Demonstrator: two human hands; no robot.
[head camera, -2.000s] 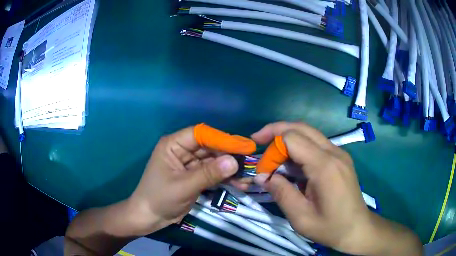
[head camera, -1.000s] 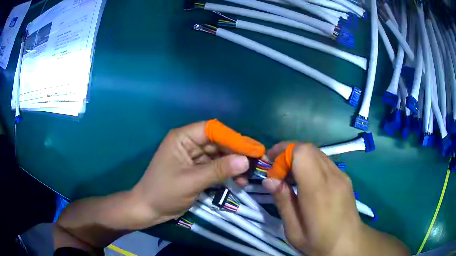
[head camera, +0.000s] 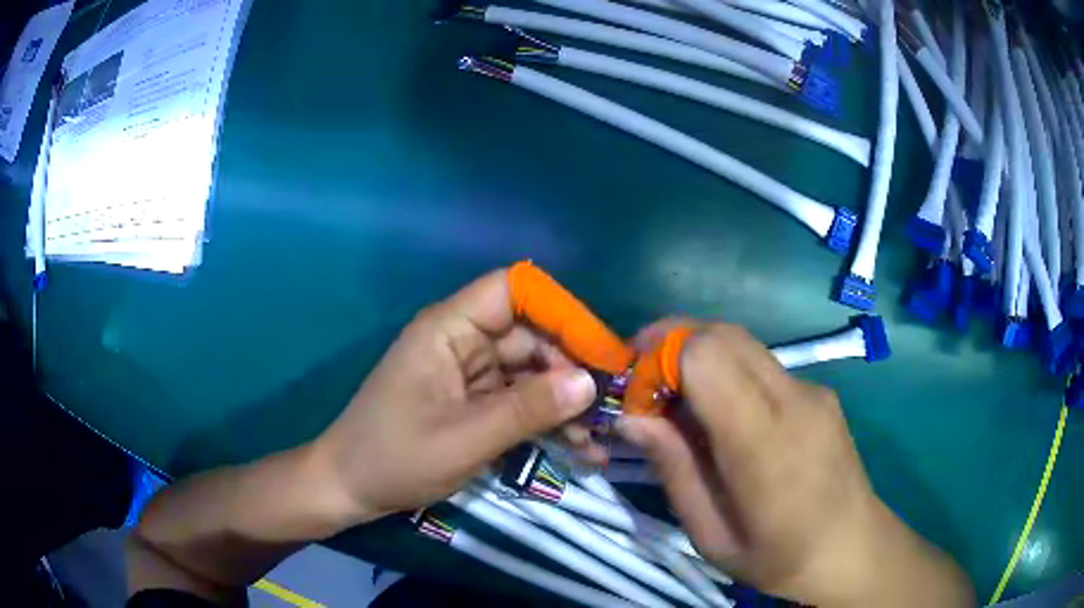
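Observation:
My left hand, with an orange finger cot, grips a small black connector housing between thumb and finger. Coloured lead wires run from the housing towards my right hand. My right hand, also with an orange cot, pinches these wires between thumb and finger close to the housing. The wire tips are too small and covered to tell. A white cable with a blue connector comes out to the right behind my right hand; whether it is the held one I cannot tell.
Several white cables lie under my hands, one with a black housing. More white cables lie at the top, with open wire ends on the left. A large cable pile is at the right. Instruction sheets lie at the left.
The view has shifted slightly, so the bench things sit a little lower and further right at the top. My fingertips have drawn closer together at the housing, and my left orange finger is steeper.

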